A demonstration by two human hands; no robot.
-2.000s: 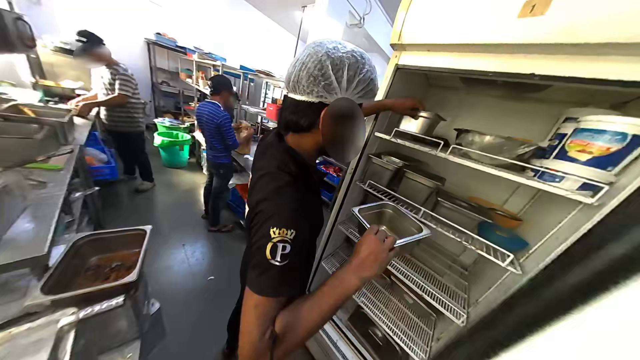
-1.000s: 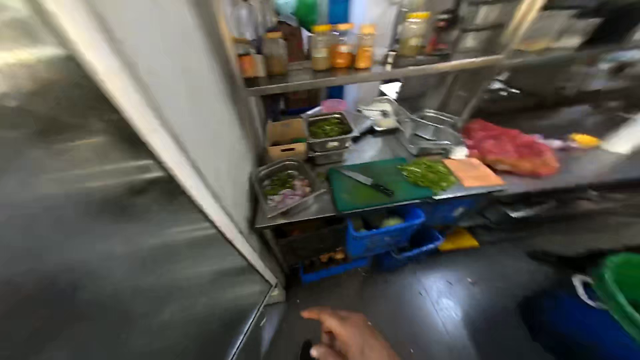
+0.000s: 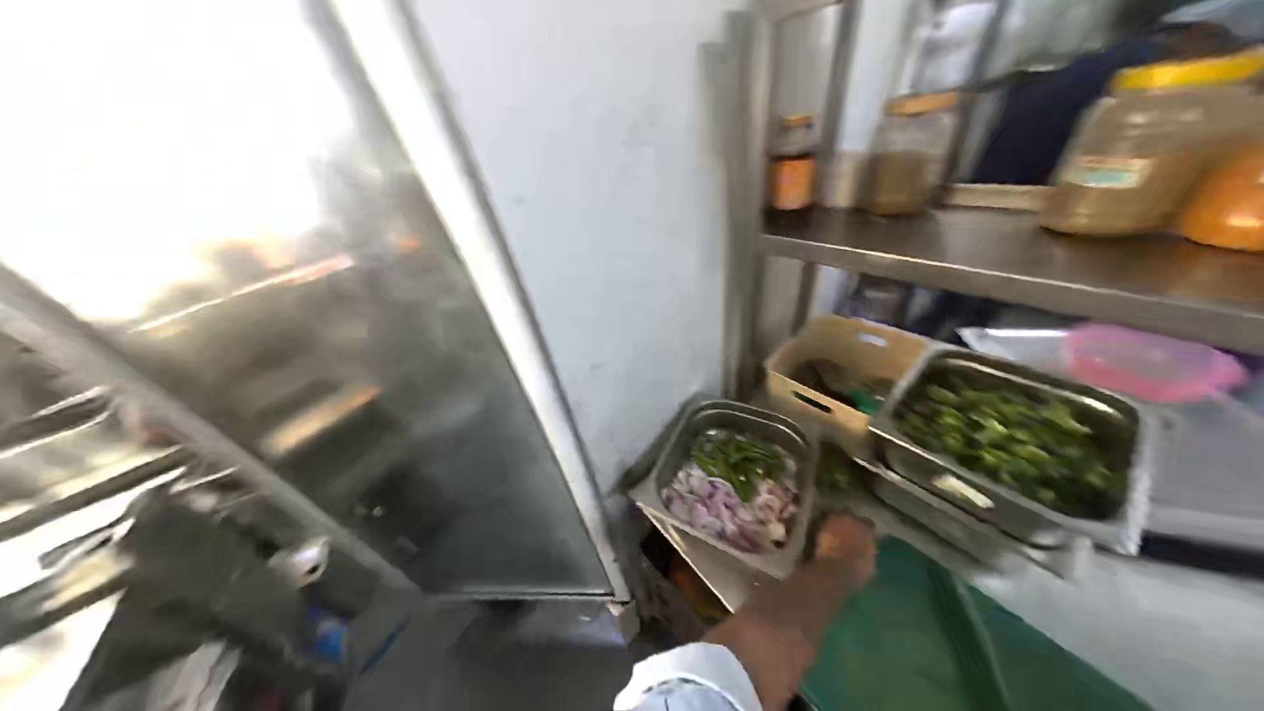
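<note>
My right hand [image 3: 841, 555], blurred, reaches in from the bottom with a white cuff at the wrist. It is at the near right corner of a steel pan [image 3: 805, 494]; whether its fingers grip the rim cannot be told. Sliced onions [image 3: 726, 509] and cut green chillies [image 3: 741, 462] lie in this pan. Under and beside the forearm is a green cutting board [image 3: 889, 632]. Behind the hand stand a cardboard box [image 3: 854, 346] and a deeper steel pan [image 3: 1136, 494] of chopped green vegetables [image 3: 1017, 439]. My left hand is out of view.
A shelf [image 3: 987, 262] with lidded jars [image 3: 1116, 168] overhangs the counter. A pink plastic bowl [image 3: 1150, 360] sits at the back right. To the left are a white wall [image 3: 592, 197] and a large shiny metal-framed panel [image 3: 474, 444]; dark floor [image 3: 494, 652] shows below.
The view has swung and come nearer the pans. My right hand, over the floor a second ago, is now at the onion pan's corner. The co-worker at the open fridge is no longer seen.
</note>
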